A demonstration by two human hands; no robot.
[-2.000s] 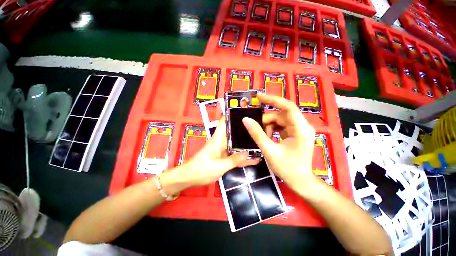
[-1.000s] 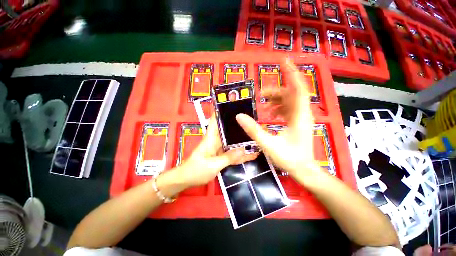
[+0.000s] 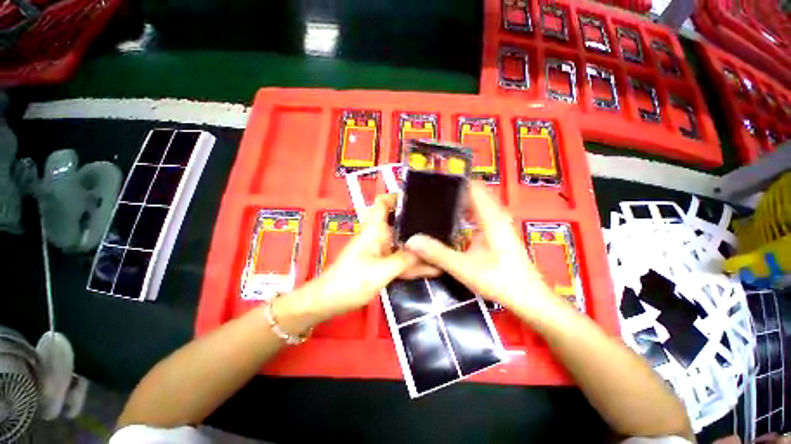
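A phone middle frame [image 3: 436, 158] with yellow patches at its top end and a black adhesive pad [image 3: 430, 208] over its middle is held above the red tray, slightly blurred. My left hand [image 3: 371, 260] grips its left and lower side. My right hand [image 3: 486, 251] holds its right side, with the thumb at the pad's lower end. A sticker sheet [image 3: 444, 334] with black rectangles lies aslant on the tray under my hands, partly hidden. The red tray [image 3: 286, 156] holds several more frames; its top left recess has no frame.
A stack of fresh sticker sheets [image 3: 152, 212] lies left. Waste liner [image 3: 707, 321] with loose black pieces is heaped right, by a yellow fan [image 3: 772, 225]. Another red tray [image 3: 590, 108] with frames is beyond, on the green conveyor belt [image 3: 199, 82]. A pale fan [image 3: 22, 381] stands lower left.
My right fingers, raised and blurred a second ago, are now closed on the frame's right side. The thumb moved down the pad. The far red tray has shifted right.
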